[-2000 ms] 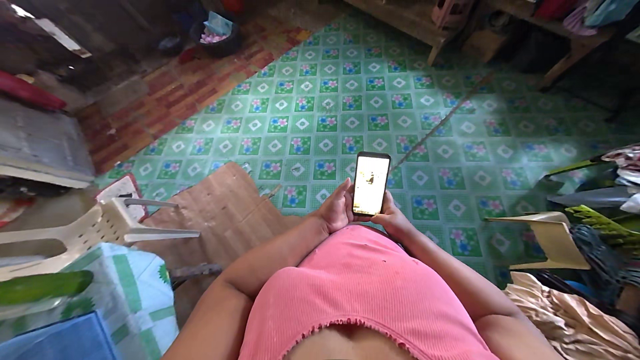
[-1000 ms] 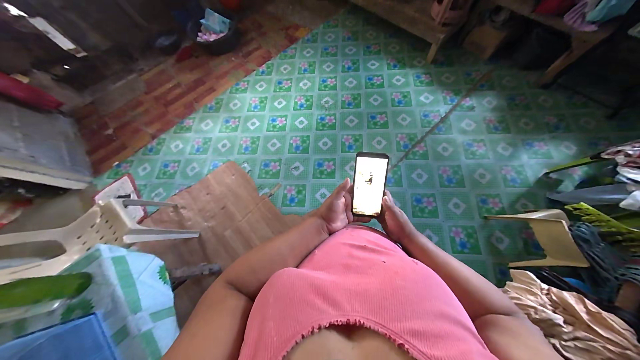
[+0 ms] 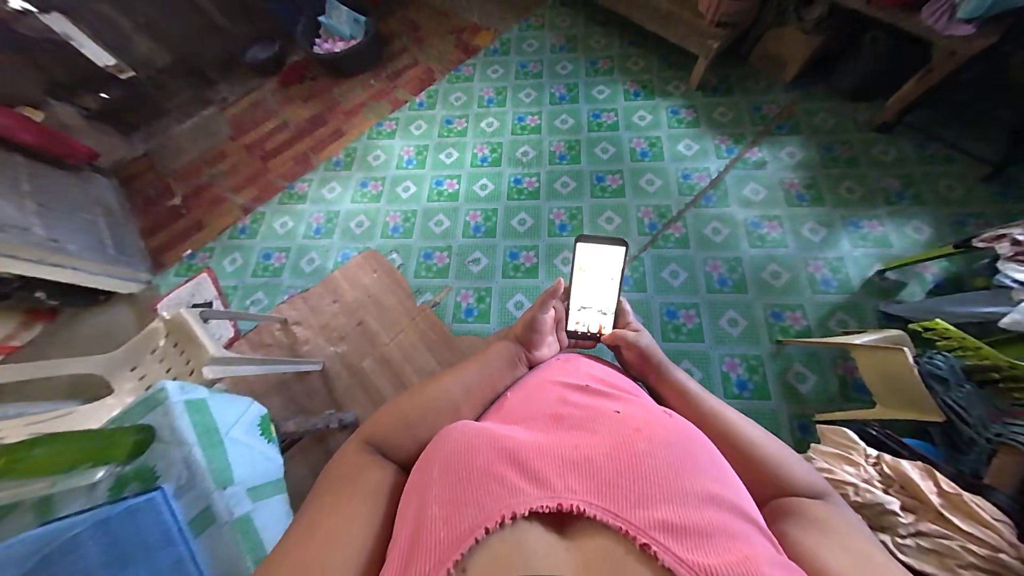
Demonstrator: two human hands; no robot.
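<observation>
A dark-framed smartphone (image 3: 597,288) stands tilted upright in front of my pink ribbed top, its bright screen facing me. My left hand (image 3: 546,326) grips its left side and lower edge, the thumb raised along the side. My right hand (image 3: 634,340) holds the lower right corner, with the thumb by the bottom of the screen. The fingers behind the phone are mostly hidden. What the screen shows is too washed out to make out.
Patterned green vinyl flooring (image 3: 524,188) spreads ahead, with brown sheeting (image 3: 352,336) at left. A white plastic chair (image 3: 152,360) and a table with a checked cloth (image 3: 232,472) stand left. Right are a beige plastic chair (image 3: 896,372) and crumpled tan cloth (image 3: 912,504); wooden benches (image 3: 664,24) are beyond.
The picture on the phone's screen has changed. Both hands keep their hold on the phone in the same place.
</observation>
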